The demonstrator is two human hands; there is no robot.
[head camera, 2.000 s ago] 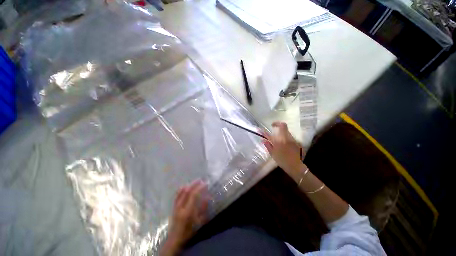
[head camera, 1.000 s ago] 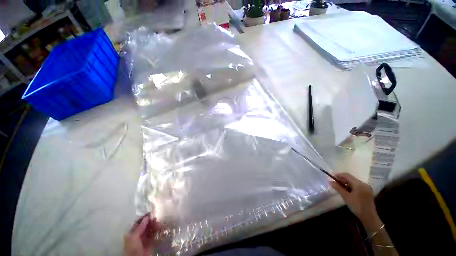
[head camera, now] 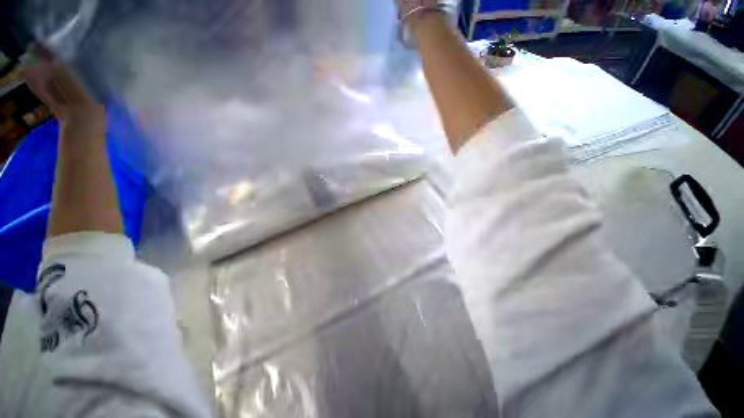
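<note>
A large clear plastic bag [head camera: 236,90] is raised across the top of the picture, blurred. My left hand [head camera: 53,82] is high at the left, blurred, closed on the bag's film. My right arm reaches up to the top edge, where the wrist with a bracelet shows; the hand itself is cut off. More clear bags [head camera: 351,326] lie flat on the white table below, with a crosswise fold. The thin dark tool is not visible.
A blue crate [head camera: 122,171] stands at the left, partly behind my left arm. White sheets or flat bags [head camera: 587,106] lie at the back right. A white holder with a black loop handle [head camera: 693,204] and a label strip [head camera: 706,318] are at the right. A potted plant [head camera: 499,55] stands behind.
Both arms have moved from the bags' near edge up and away to the top of the picture. A bag is now lifted off the flat bags.
</note>
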